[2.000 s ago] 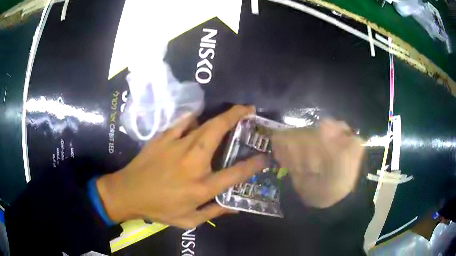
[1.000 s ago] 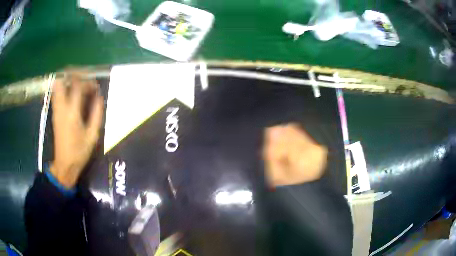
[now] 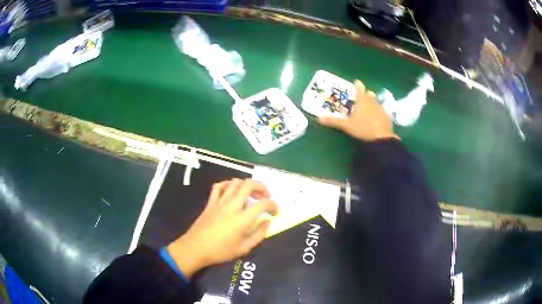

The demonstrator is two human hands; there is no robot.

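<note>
An open white power strip housing (image 3: 318, 95) lies on the green belt with its parts facing up. My right hand (image 3: 368, 116) grips its right side, with the thumb at the near edge and fingers at the far edge. Part of the housing is hidden by the hand. A clear bag (image 3: 410, 107) lies just right of that hand. My left hand (image 3: 229, 222) is over the white area of the black mat (image 3: 380, 297), fingers curled. Whether something is between its fingers cannot be told.
A second open white housing (image 3: 261, 142) lies on the belt (image 3: 148, 107), left of the gripped one, its cord leading to a bagged bundle (image 3: 220, 62). Another bagged unit (image 3: 62, 56) lies at the far left. A raised belt edge (image 3: 113, 139) runs between belt and bench.
The view has shifted toward the belt. My right hand has moved from over the mat onto the belt and taken hold of a housing. My left hand has left the belt edge, its fingers now curled.
</note>
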